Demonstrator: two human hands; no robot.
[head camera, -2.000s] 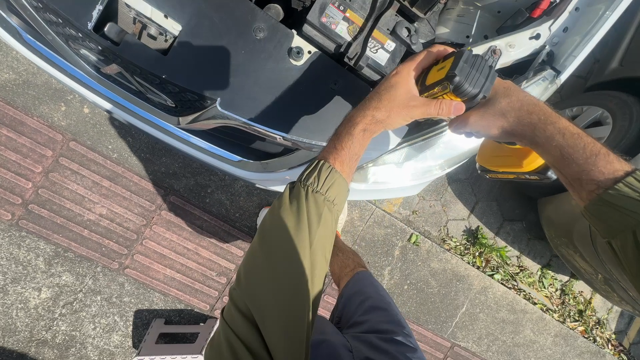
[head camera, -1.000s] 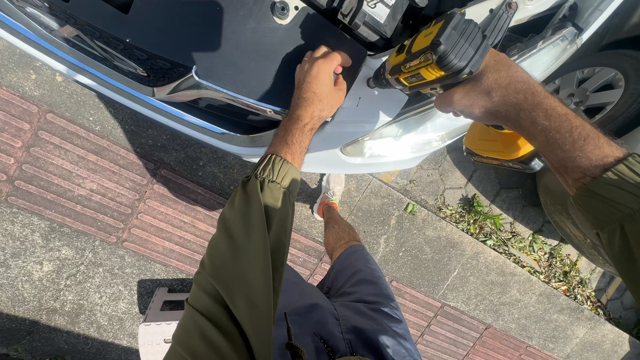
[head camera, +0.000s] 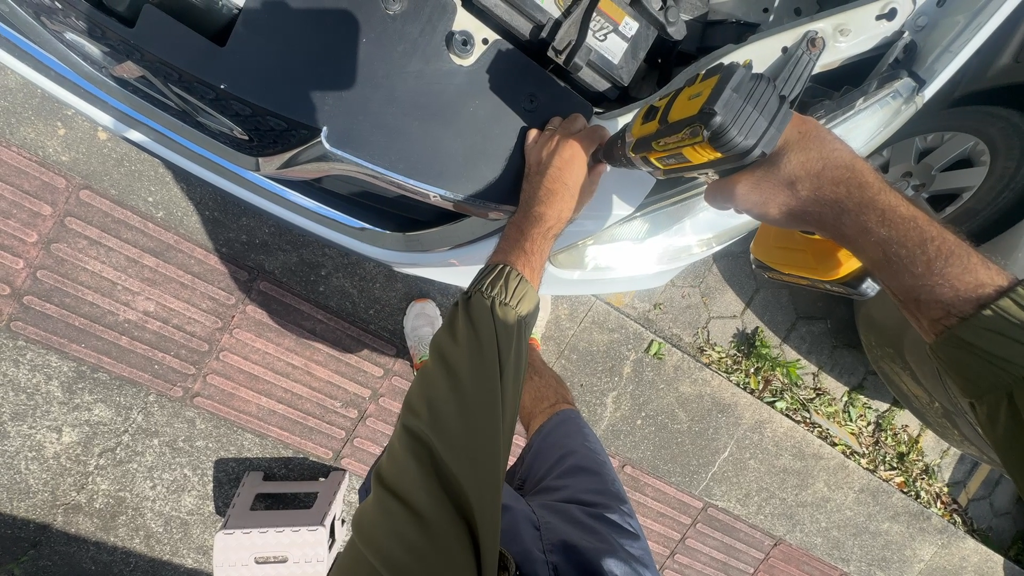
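Observation:
My right hand (head camera: 788, 172) grips a yellow and black cordless drill (head camera: 692, 124) by its handle, its chuck pointing left. My left hand (head camera: 562, 164) rests at the right corner of the black plastic radiator cover (head camera: 416, 96), its fingertips beside the drill's chuck. The fingers hide the drill's tip and whatever lies under it; whether they pinch a small part I cannot tell. Just below is the clear headlight (head camera: 632, 232) in the white front bumper (head camera: 448, 268). Above the cover sits the car battery (head camera: 608, 36) in the engine bay.
A yellow and black case or tool (head camera: 804, 256) is at the right by the headlight, near another car's wheel (head camera: 936, 164). A folding step stool (head camera: 276, 528) stands on the pavement at lower left. The chrome grille trim (head camera: 384, 180) runs along the bumper. Leaves lie along the kerb.
Two seconds ago both hands were together at the drill. My left hand then went to the cover's edge, and now its fingers are right at the chuck.

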